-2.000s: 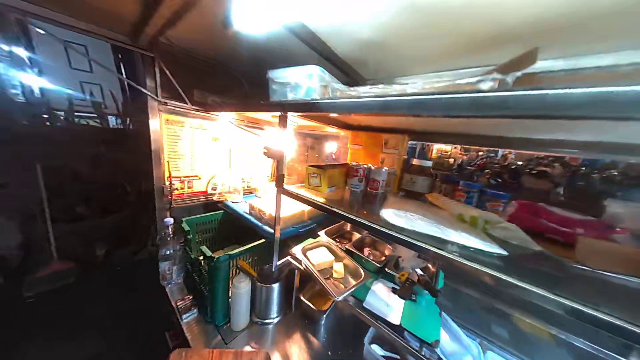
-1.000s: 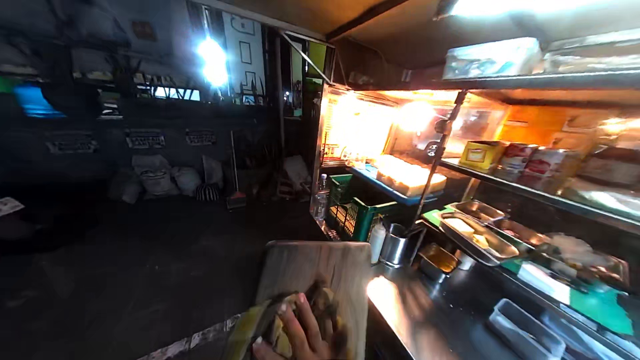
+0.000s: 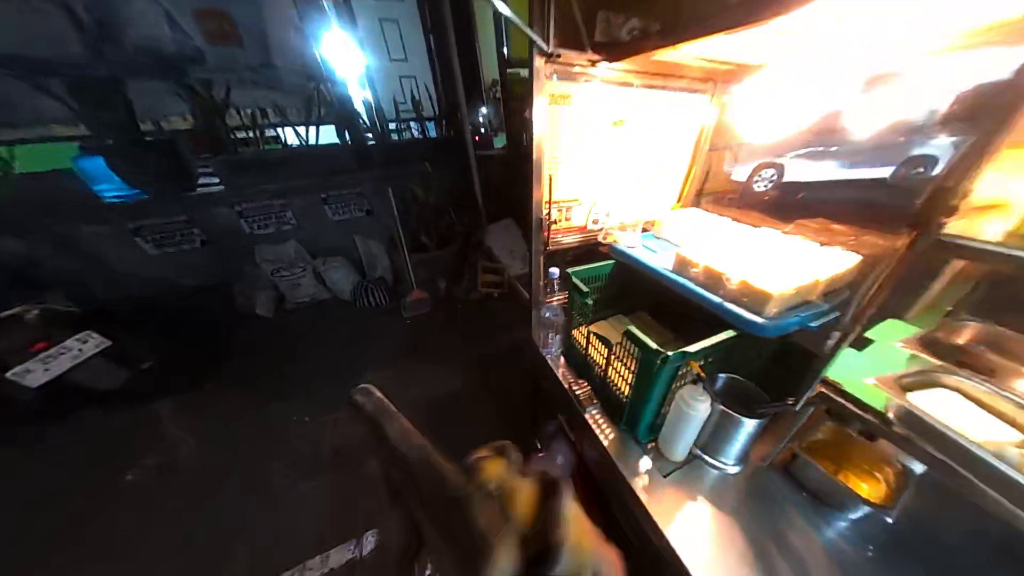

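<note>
My right hand (image 3: 588, 544), badly blurred, is at the bottom centre, bunched over a yellowish and dark thing (image 3: 512, 488) that looks like a cloth. That bundle lies against a wooden board (image 3: 420, 448), seen steeply tilted, nearly edge-on, beyond the counter's left edge. Blur hides the fingertips. My left hand is out of view. Right of the board, a white squeeze bottle (image 3: 685, 422) and a steel pot (image 3: 730, 424) with a handle in it stand on the steel counter (image 3: 752, 520). A steel pan (image 3: 852, 464) of orange-yellow liquid sits beside them.
Behind the bottle stands a green plastic crate (image 3: 640, 384), with a clear plastic bottle (image 3: 552, 316) at its left. A blue tray (image 3: 720, 300) above holds pale blocks of food. Metal trays (image 3: 960, 408) line the right. Sacks (image 3: 292, 272) and a long-handled dustpan (image 3: 415, 302) are at the far wall.
The view has swung left and down since two seconds ago. One second ago the board showed its broad face with my spread right hand on the bundle; now it appears nearly edge-on.
</note>
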